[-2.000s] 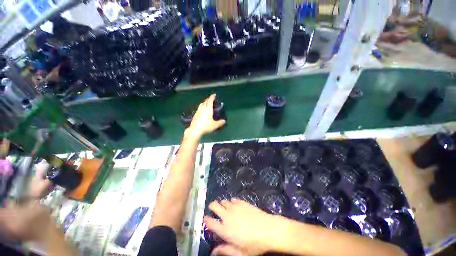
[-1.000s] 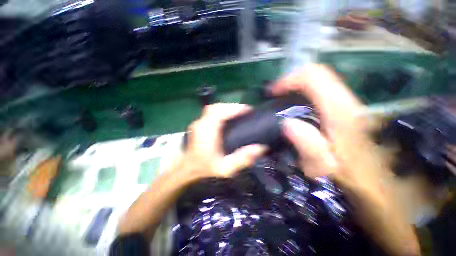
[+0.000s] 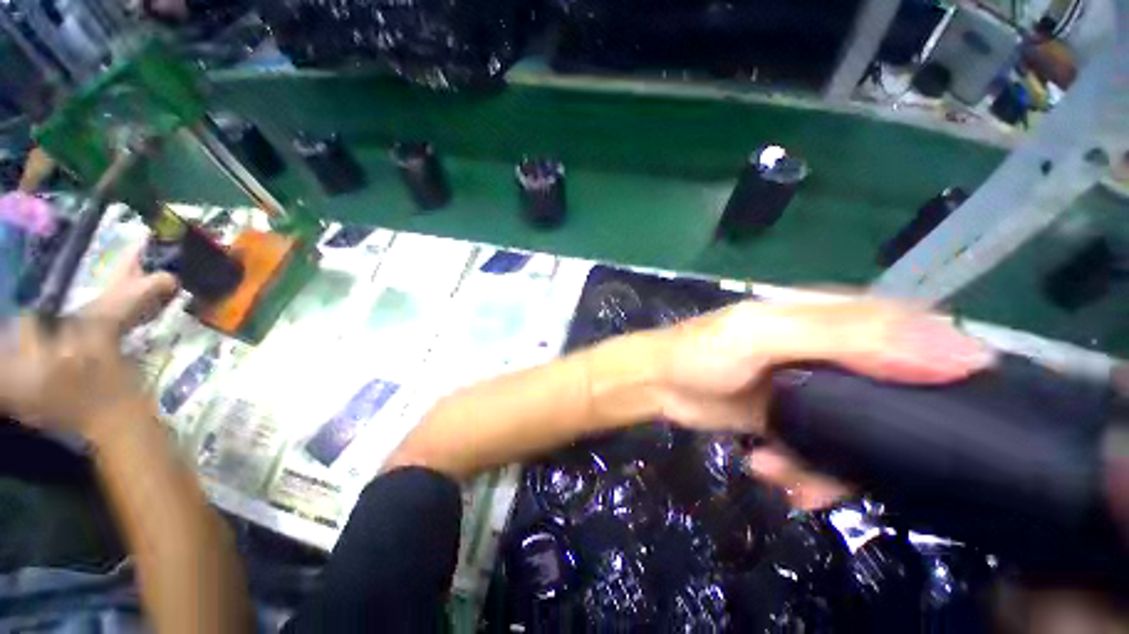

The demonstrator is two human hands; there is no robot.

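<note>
My left hand [image 3: 792, 359] is shut on a matte black cylindrical unit [image 3: 953, 434], held lying on its side above the right part of the tray. The thumb is under it and the fingers lie along its upper side. The glossy black blister tray [image 3: 588, 325] with round pockets lies below, partly hidden by my left arm and the unit. Blurred skin of my right hand [image 3: 1067, 609] shows at the lower right, by the unit's far end. It is mostly cut off by the picture edge, so its grip is unclear.
Black cylinders [image 3: 541, 192] stand spaced along the green conveyor belt [image 3: 644, 155] behind the tray. A white metal upright [image 3: 1028, 186] is at the right. At left, a neighbour's hands [image 3: 74, 359] are by a green press [image 3: 118, 105] with an orange-brown block [image 3: 254, 279]. Printed sheets [image 3: 409, 310] cover the bench.
My left hand has gone from the belt to the right with a cylinder. My right hand has left the tray and is now mostly out at the lower right. The view has turned.
</note>
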